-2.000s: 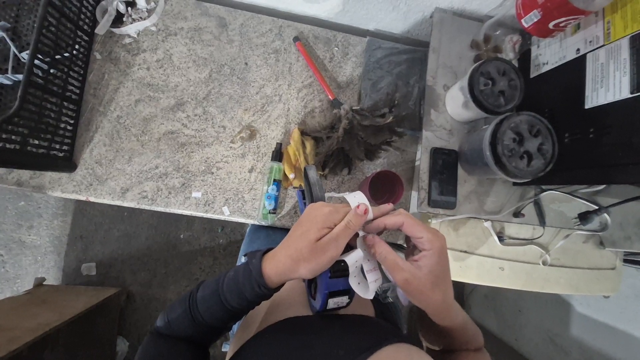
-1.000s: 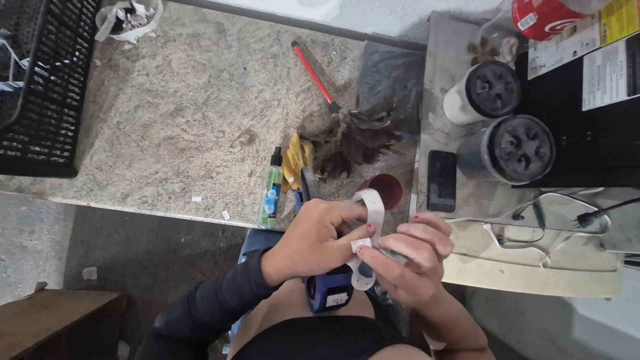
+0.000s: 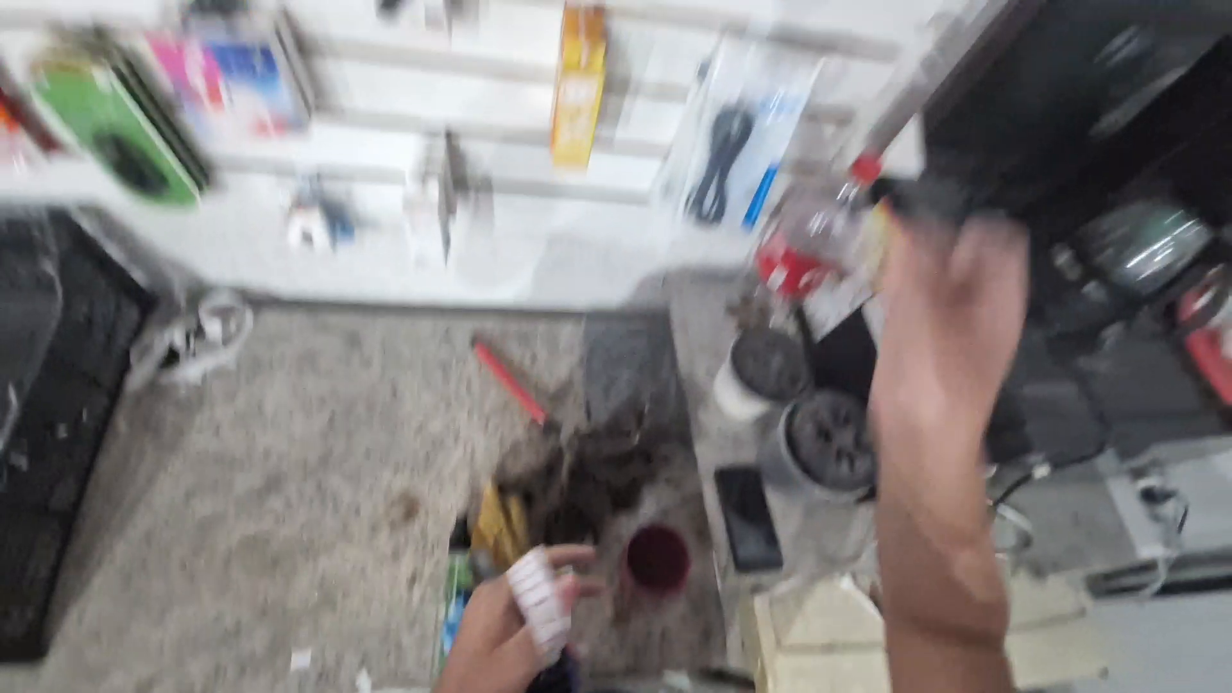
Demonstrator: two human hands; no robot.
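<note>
My left hand (image 3: 515, 616) is low in the middle of the view, with a strip of white labels (image 3: 539, 597) wrapped around its fingers. A dark red cup (image 3: 657, 558) stands to its right, and a yellow cloth (image 3: 500, 525) lies just beyond it. My right hand (image 3: 953, 260) is raised at the upper right near a plastic bottle with a red cap (image 3: 818, 231). Motion blur hides its fingers, so its hold cannot be made out. Below my left hand, a dark blue object shows only in part.
A black plastic crate (image 3: 67, 414) stands at the left. Two lidded containers, one white (image 3: 760, 375) and one grey (image 3: 828, 448), stand beside a black phone (image 3: 749, 520). A red-handled tool (image 3: 510, 380) lies on the stone worktop (image 3: 289, 481). Packaged goods hang on the white slatted wall (image 3: 500, 231).
My right hand has left my left hand and risen to the upper right. The label strip remains with my left hand. The view has tilted up, showing the wall.
</note>
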